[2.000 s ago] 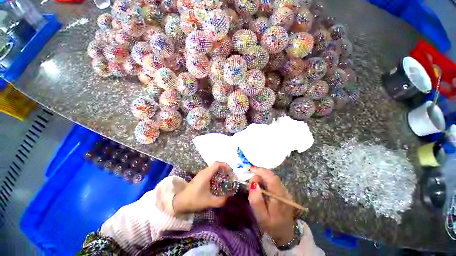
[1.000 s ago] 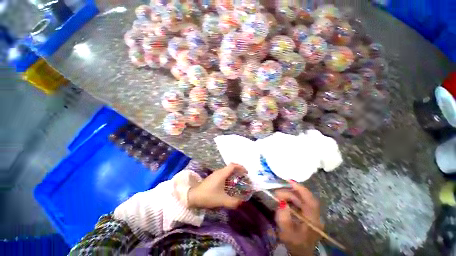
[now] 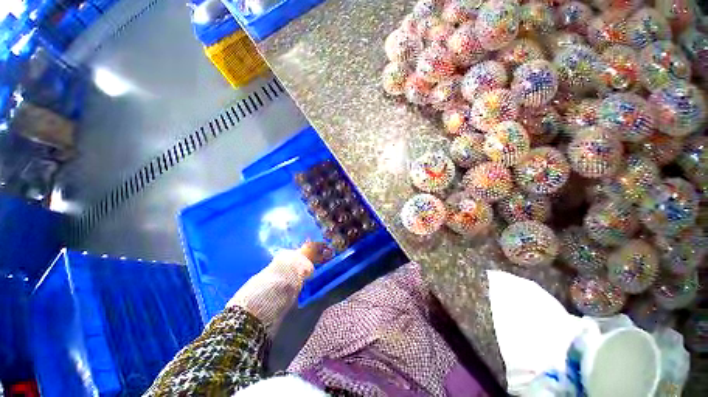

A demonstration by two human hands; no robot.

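Note:
My left hand [image 3: 313, 250] is low inside the blue tray [image 3: 225, 225], its fingers on a dark-looking patterned ball [image 3: 324, 250] at the near end of the rows. It is small here, and its grip is partly hidden. Other balls in the tray [image 3: 334, 203] lie in close rows along its bench side. My right hand is out of the picture, and the brush does not show. A heap of patterned balls [image 3: 596, 152] lies on the bench. A crumpled white cloth [image 3: 528, 329] and a white round cup [image 3: 621, 363] are at the lower right.
The speckled bench [image 3: 341, 85] has its edge running diagonally beside the tray. Stacked blue crates [image 3: 140, 326] stand on the floor at lower left. A yellow crate [image 3: 237, 58] is under the bench end. A slotted drain [image 3: 178, 147] crosses the grey floor.
The view has swung left towards the tray. My left hand has moved from in front of the cloth into the tray with the ball. My right hand and brush have left the picture.

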